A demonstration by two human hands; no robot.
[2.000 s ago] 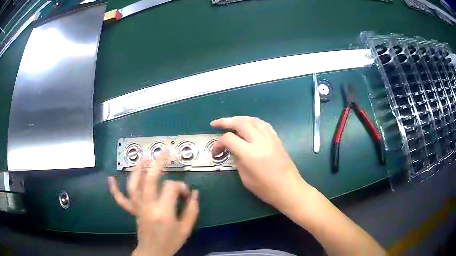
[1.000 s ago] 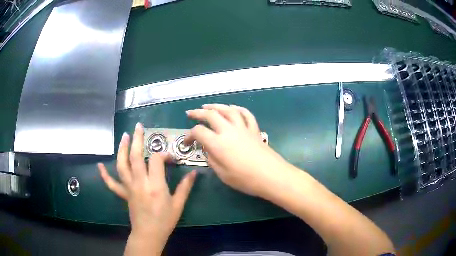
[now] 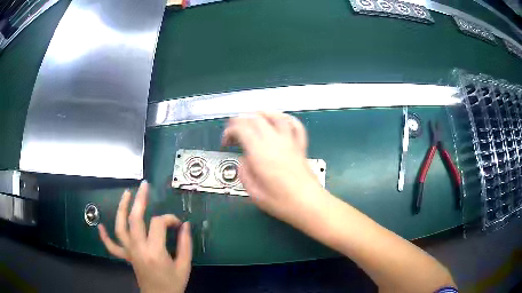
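Note:
A flat silver-grey plate [image 3: 212,182] with round ring-shaped parts lies on the green surface in front of me. Two of its rings show at its left part; my right hand and forearm hide its middle. My right hand [image 3: 269,151] is over the plate, blurred, with fingers curled; whether the fingers hold anything cannot be told. My left hand [image 3: 150,243] is off the plate, below and left of it, with fingers apart and the thumb and index finger close together. Nothing shows in it. A small loose metal ring [image 3: 91,214] lies left of my left hand.
A large metal sheet [image 3: 94,91] lies at left. A bright metal strip [image 3: 343,96] crosses behind the plate. At right are tweezers [image 3: 404,154], a black round part [image 3: 413,125], red-handled pliers [image 3: 426,166] and a clear tray [image 3: 498,149]. More ringed plates [image 3: 392,8] stand at the back.
My left hand has come off the plate and moved down and left. My right hand was at the plate's right end, moved left along it and is now over its middle. The whole view has shifted.

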